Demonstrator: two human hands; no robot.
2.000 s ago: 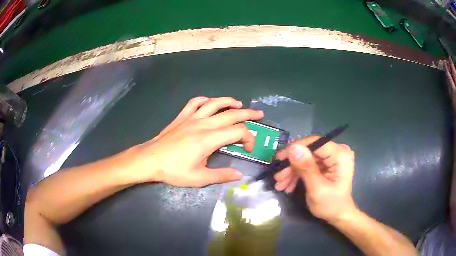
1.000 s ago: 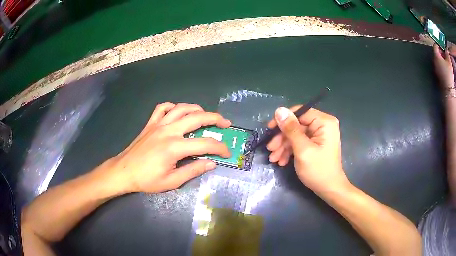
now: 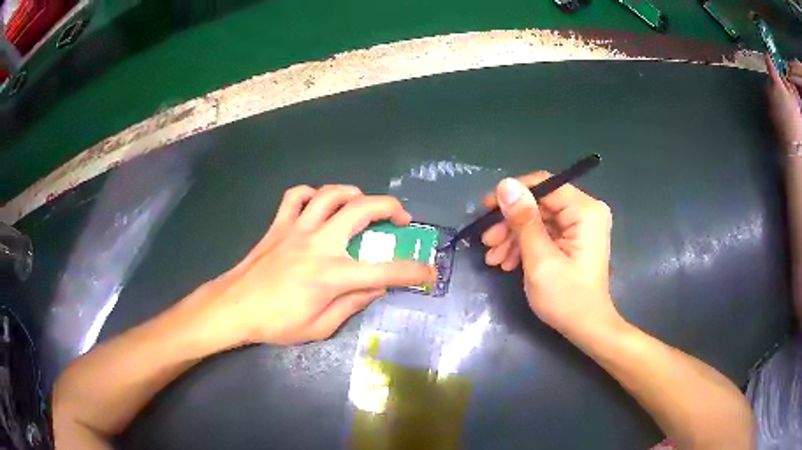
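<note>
A phone assembly with a green circuit board [image 3: 398, 244] and dark frame lies on the dark mat. My left hand [image 3: 308, 264] holds it, with the index fingertip pressing on the board's right end beside a small yellow spot. My right hand [image 3: 556, 250] holds dark tweezers [image 3: 528, 199]; their tip is at the dark right end of the frame. A glossy liner [image 3: 400, 330] lies under and below the phone, with a block of yellow tape [image 3: 418, 409] on it. The contact between tip and frame is too small to tell.
A cream edge strip [image 3: 352, 66] separates the mat from a green belt [image 3: 290, 26]. Phone assemblies [image 3: 645, 13] lie on the belt. At the right edge another person's hand [image 3: 783, 97] holds a board. A long clear film [image 3: 132, 237] lies on the left.
The yellow piece at the tweezers two seconds ago is now on the board's end. My left index finger has moved right onto that end, and the tweezer tip has shifted slightly up from the yellow spot.
</note>
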